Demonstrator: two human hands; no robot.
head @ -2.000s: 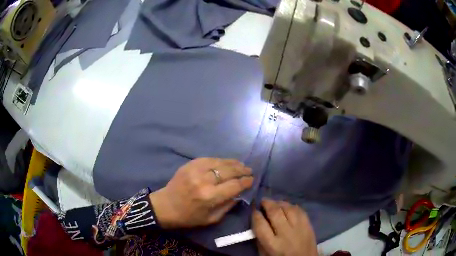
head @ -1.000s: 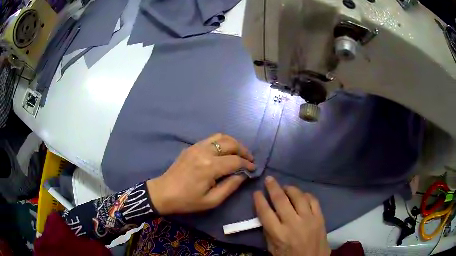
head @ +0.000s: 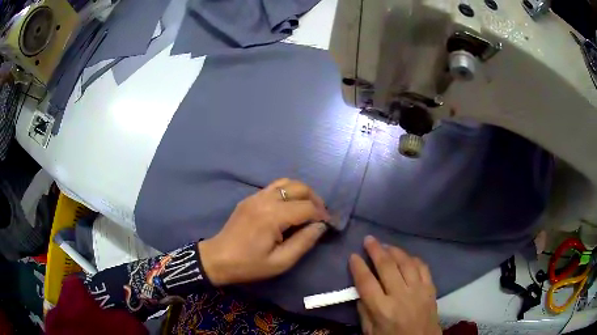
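A large blue-grey garment panel [head: 249,111] lies flat under the lit presser foot [head: 368,124] of the cream sewing machine [head: 517,98]. A straight seam or placket runs from the foot toward me. My left hand [head: 268,235], with a ring, has thumb and fingertips closed on the cloth at the lower end of this placket. My right hand [head: 396,288] rests on the cloth to the right, fingers slightly bent. A narrow white strip [head: 330,298] sticks out to the left from under the right hand; its other end is hidden.
A crumpled grey panel [head: 245,23] and cut pieces [head: 127,33] lie beyond and at far left. A second machine [head: 39,33] stands at upper left. A yellow bin [head: 57,245] is at lower left. Ring-handled scissors [head: 566,278] and black snips [head: 518,284] lie at lower right.
The right hand has moved from beside the left fingertips a little to the right, and the strip moved with it. The left fingers stay at the placket end. The camera view has shifted slightly.
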